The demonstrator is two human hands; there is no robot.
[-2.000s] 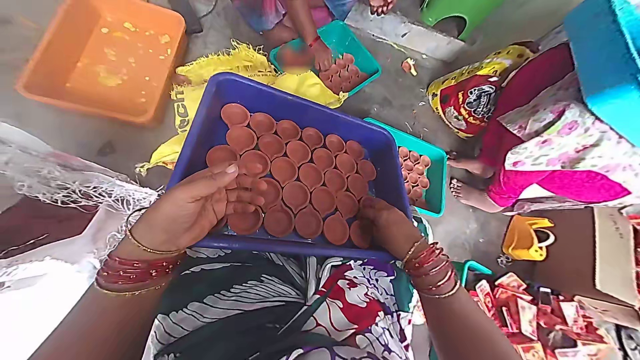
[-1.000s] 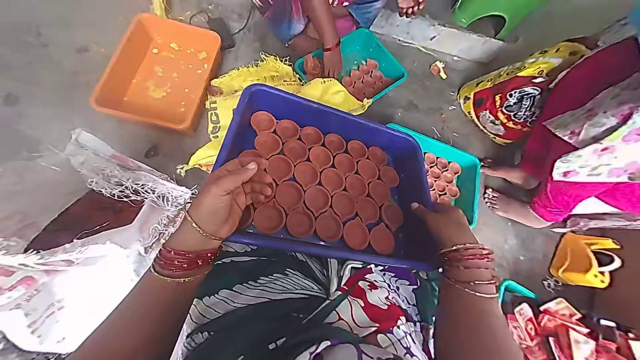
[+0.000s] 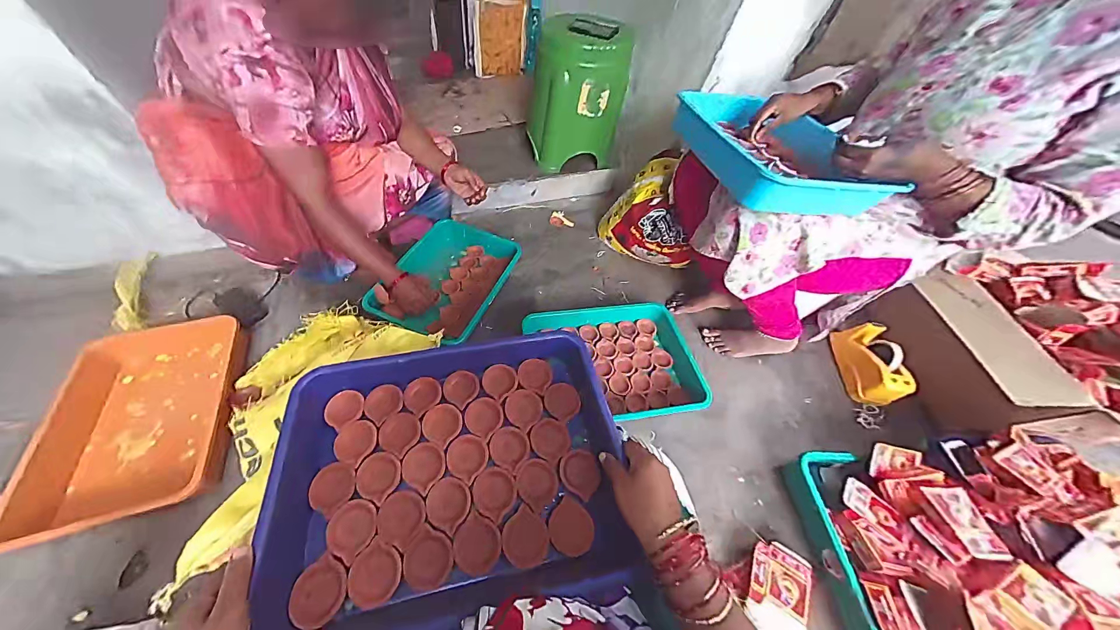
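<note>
A dark blue plastic tray (image 3: pixel 289 490) is held over my lap, filled with rows of small round clay lamps (image 3: pixel 449 503), each with a pinched lip. My right hand (image 3: pixel 646 490) grips the tray's right side, thumb over the rim, with red and gold bangles at the wrist. At the lower left, my left hand (image 3: pixel 229 591) is at the tray's left edge, partly cut off and blurred. Beyond the tray stand two teal trays of clay lamps, one (image 3: pixel 691 376) to the right and one (image 3: pixel 503 293) where a crouching person's hand (image 3: pixel 411 295) rests among the lamps.
An orange tray (image 3: pixel 223 376) lies at left beside a yellow woven sack (image 3: pixel 289 376). Another person, at right, holds a light blue tray (image 3: pixel 787 197). A green stool (image 3: pixel 579 96), a yellow plastic container (image 3: pixel 866 367), a cardboard box (image 3: pixel 989 341) and a teal crate (image 3: pixel 818 507) of red printed packets stand around.
The view has tilted up, showing both people more fully. My left hand has moved from over the lamps to the tray's left edge. My right hand remains at the right side.
</note>
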